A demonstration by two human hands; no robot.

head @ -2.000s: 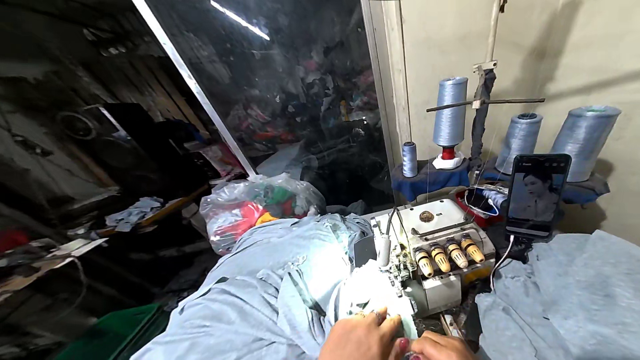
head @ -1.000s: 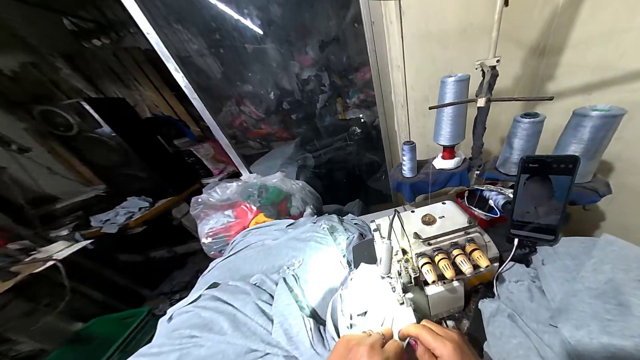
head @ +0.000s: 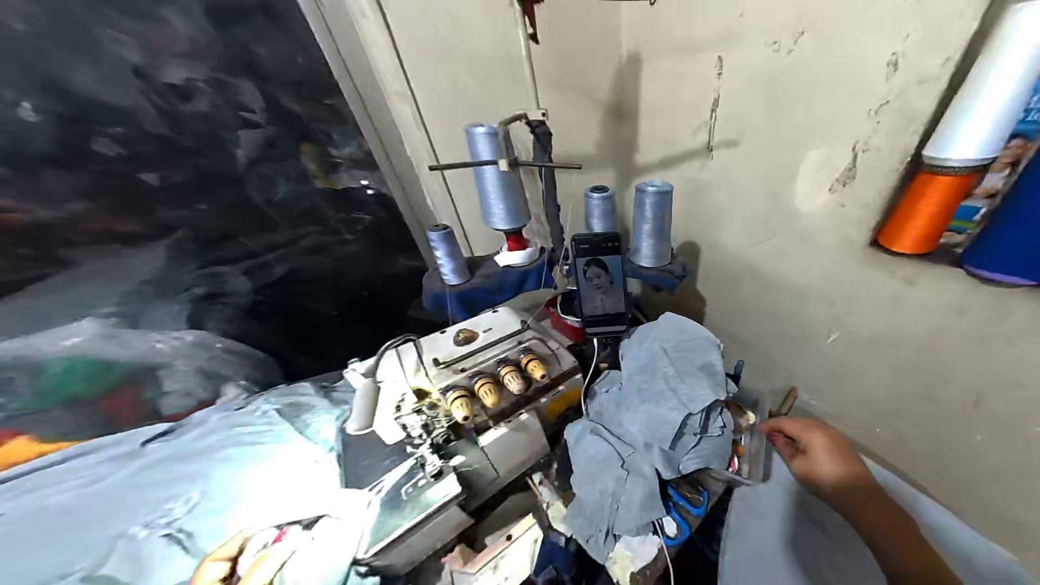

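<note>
An overlock sewing machine (head: 487, 382) stands in the middle, with several tension dials along its front. My left hand (head: 252, 556), at the bottom left, is closed on pale blue fabric (head: 187, 479) that lies in front of the needle area and spreads left. On the right, my right hand (head: 800, 451) is at the rim of a clear plastic container (head: 760, 455) holding small items; whether its fingertips grip the rim or something else is unclear. Grey-blue cloth pieces (head: 666, 382) are heaped between the machine and the container. Blue-handled scissors (head: 682, 512) lie under them.
Behind the machine are thread cones (head: 496, 179) on a stand and an upright phone (head: 601, 284) with a cable. A filled plastic bag (head: 138, 374) sits at the left. More cones, one orange (head: 930, 211), rest against the right wall. Grey fabric (head: 780, 528) lies below my right hand.
My right hand has left the fabric at the machine and moved right to the plastic container. My left hand remains on the fabric. The view has swung to the right.
</note>
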